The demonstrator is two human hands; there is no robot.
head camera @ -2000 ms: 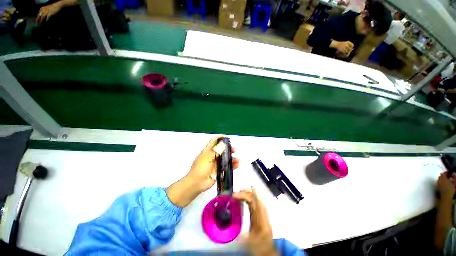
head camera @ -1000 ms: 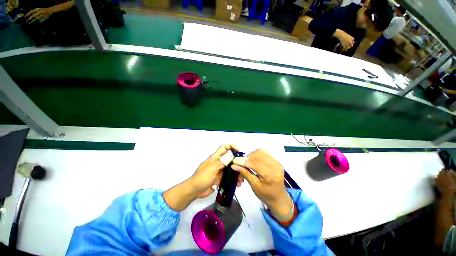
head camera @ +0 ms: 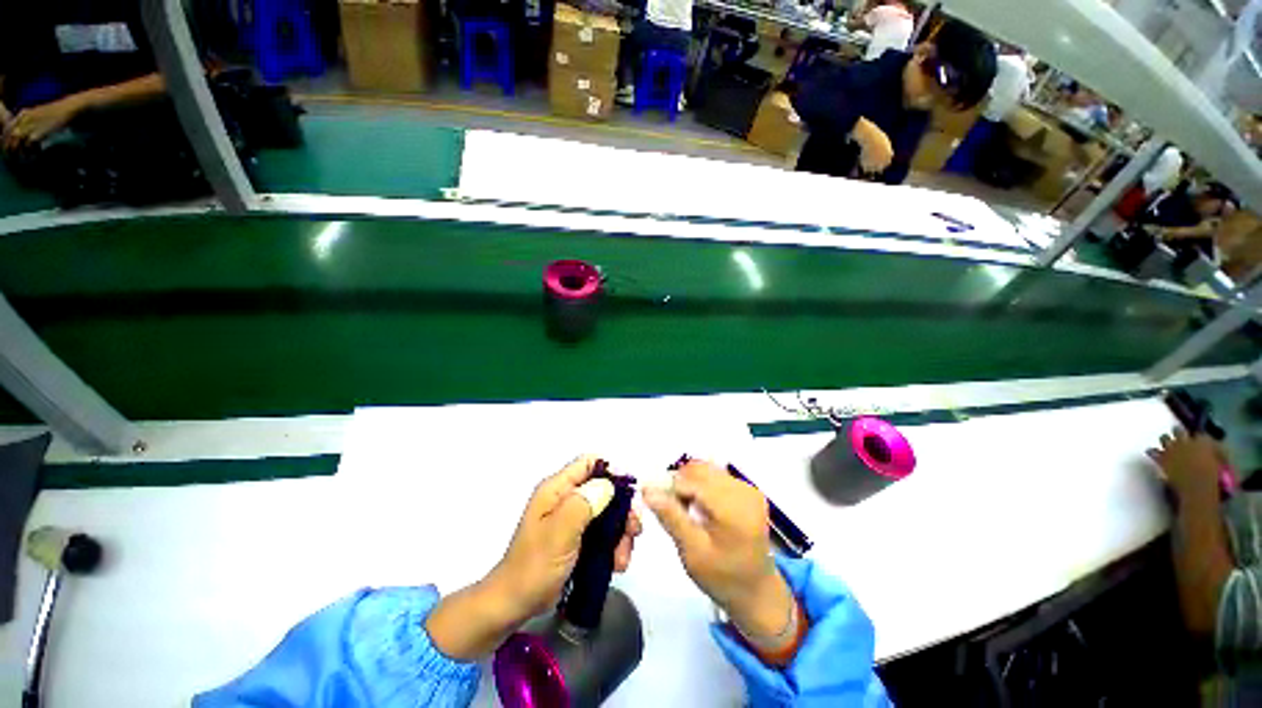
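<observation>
A dark grey dryer body (head camera: pixel 605 650) with a pink end ring (head camera: pixel 530 674) lies low in front of me, cut off by the bottom edge. A black handle shell (head camera: pixel 592 569) rises from its side. My left hand (head camera: pixel 543 549) is closed around the handle's upper part, with a pale cover on the thumb. My right hand (head camera: pixel 718 533) is just right of the handle's top, finger and thumb together by a small dark piece; whether it connects to the handle is unclear. Loose black handle shells (head camera: pixel 778 516) lie partly behind my right hand.
Another dryer body (head camera: pixel 847 466) with wires stands on the white bench at right. One more (head camera: pixel 570 307) is on the green belt (head camera: pixel 415 339). A mallet (head camera: pixel 56 588) lies far left. Metal posts (head camera: pixel 199 104) flank the belt. Another person's arm (head camera: pixel 1193 519) is at far right.
My right hand has moved off the handle's top to the right. The view has tilted up, and the held body sits lower. The body on the belt has moved right.
</observation>
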